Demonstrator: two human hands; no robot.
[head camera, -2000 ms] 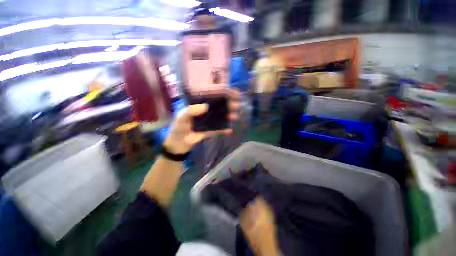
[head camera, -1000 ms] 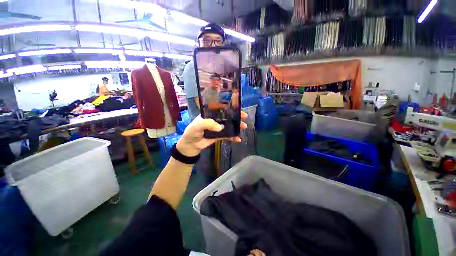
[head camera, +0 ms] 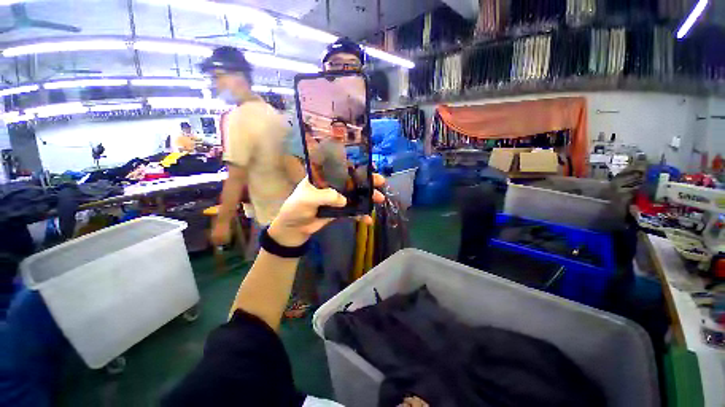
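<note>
My left hand (head camera: 310,208) is raised in front of me and holds a black smartphone (head camera: 335,131) upright. Its lit screen faces me, with my thumb on the front and my fingers around the right edge. A grey bin (head camera: 529,298) stands below and to the right, holding a heap of dark cloth (head camera: 469,354). Only a small part of my right hand (head camera: 412,402) shows at the bottom edge, at the cloth; its grip is cut off.
A white wheeled bin (head camera: 119,286) stands at left. A person (head camera: 258,163) in a pale shirt walks beyond my forearm; another stands behind the phone. A blue crate (head camera: 548,246) is past the grey bin. A table with a sewing machine (head camera: 692,195) runs along the right.
The person in the pale shirt has come into view at left, in front of the red garment's spot. The phone has shifted slightly left. My right hand has moved down to the bottom edge since the earliest frame.
</note>
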